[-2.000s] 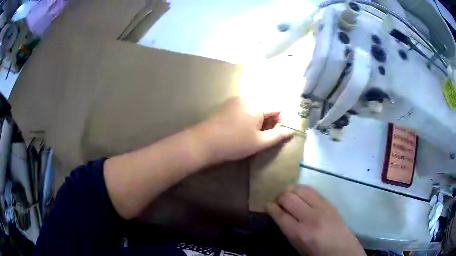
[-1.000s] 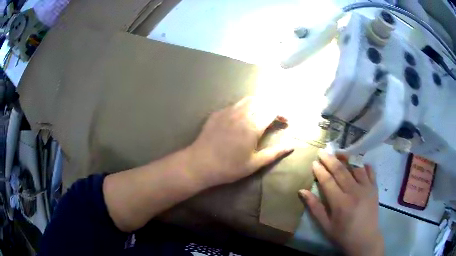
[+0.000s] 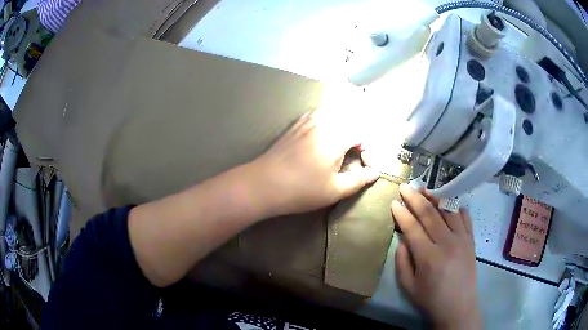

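A large khaki-brown garment panel (image 3: 200, 122) lies across the table and hangs over its front edge. A smaller brown pocket piece (image 3: 358, 248) lies on its right part, with a stitch line along its left side. My left hand (image 3: 309, 171) lies flat on the panel, fingers spread, thumb at the pocket piece's top edge; its fingertips fade into lamp glare. My right hand (image 3: 435, 248) rests at the pocket piece's right edge, fingertips just below the presser foot (image 3: 419, 160) of the white sewing machine (image 3: 480, 97). The needle cannot be made out.
A red-edged phone or block (image 3: 529, 231) lies right of the needle area. More brown panels (image 3: 171, 19) lie at the upper left. Tied bundles (image 3: 29, 242) are at the far left, striped cloth (image 3: 57, 14) at the top left. The table's curved front edge runs below.
Over two seconds my right hand has moved up from the pocket piece's lower edge to beside the presser foot. The view has shifted slightly. My left hand stays on the panel.
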